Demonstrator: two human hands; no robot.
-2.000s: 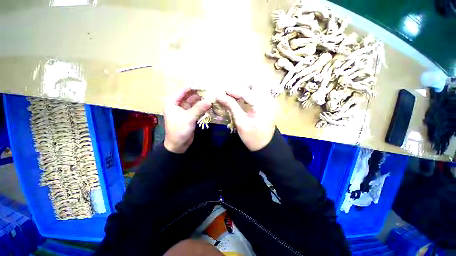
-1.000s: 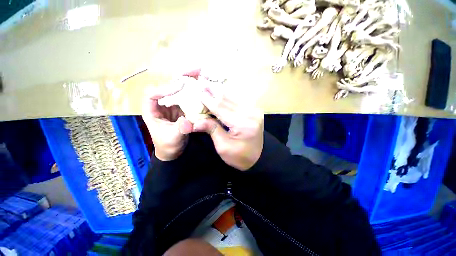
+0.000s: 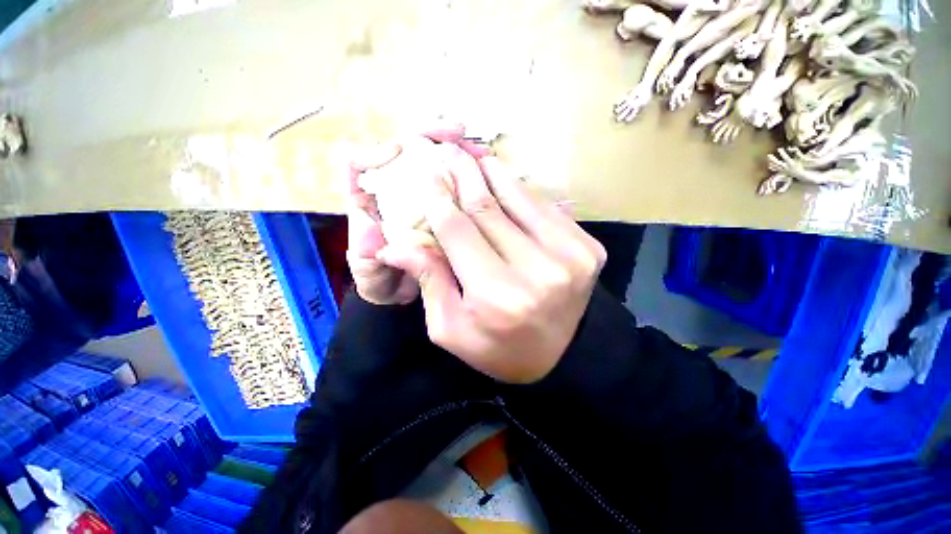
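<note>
My left hand and my right hand are together above the front edge of the bench. They hold a pale tan piece between their fingers; it is washed out by glare and mostly covered by my right hand. A heap of tan toy arms with spread fingers lies on the bench at the upper right, cut off by the top edge. A blue tote below the bench at the left holds tan parts in close rows.
The tan bench crosses the view. A thin stick or mark lies on it left of my hands. A small tan clump is at the far left. A second blue tote at the right holds white film and black pieces. Blue totes are stacked at the lower left.
The view has shifted, so the heap sits further right and the phone is out of view. My right hand has closed further over the tan piece, covering more of it.
</note>
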